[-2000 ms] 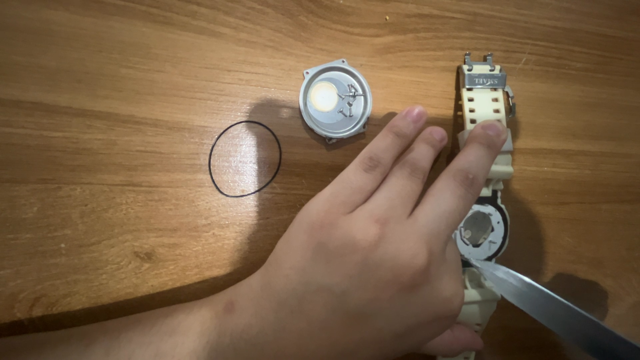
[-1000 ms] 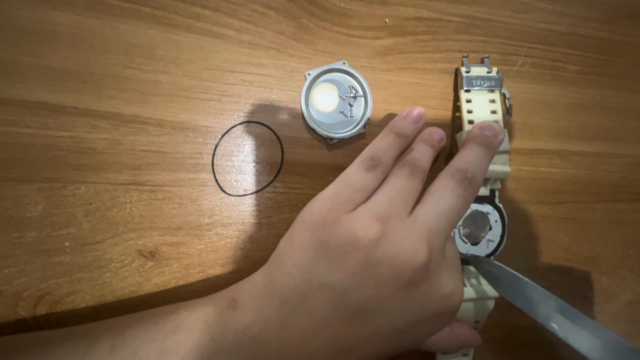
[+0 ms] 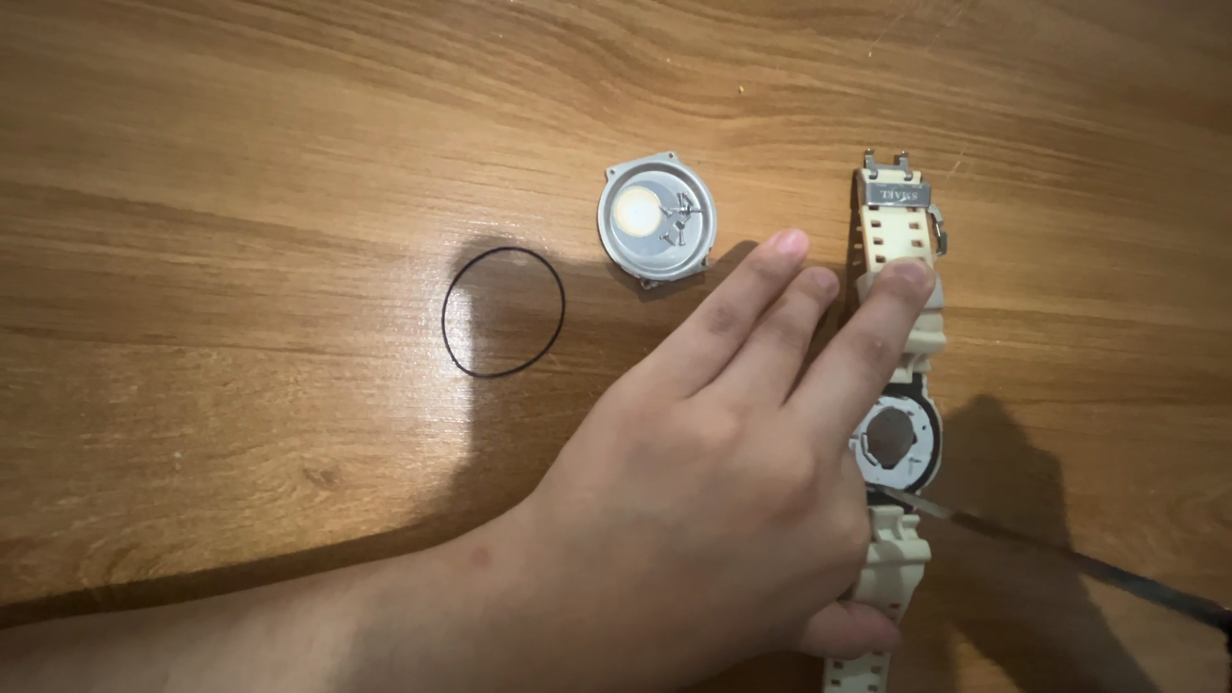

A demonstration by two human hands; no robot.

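A cream resin-strap wristwatch (image 3: 897, 231) lies lengthwise with its case back off, showing the white movement holder (image 3: 897, 443). My left hand (image 3: 712, 481) presses on it, index finger on the upper strap and thumb on the lower strap. The tip of a thin metal tool (image 3: 1020, 539), blurred, touches the lower edge of the open case from the right. My right hand is out of view. Left of the watch is a metal case back (image 3: 701, 252), inner side up, holding several small screws (image 3: 681, 217) and a round pale disc (image 3: 637, 211).
A thin black rubber gasket ring (image 3: 564, 313) lies flat on the wood-grain table (image 3: 241, 241), left of and below the case back. Shadows fall across the table on both sides of my left hand.
The metal tool has turned, its broad face no longer showing as it did, with its tip still at the case's lower edge. My left hand keeps its place on the watch.
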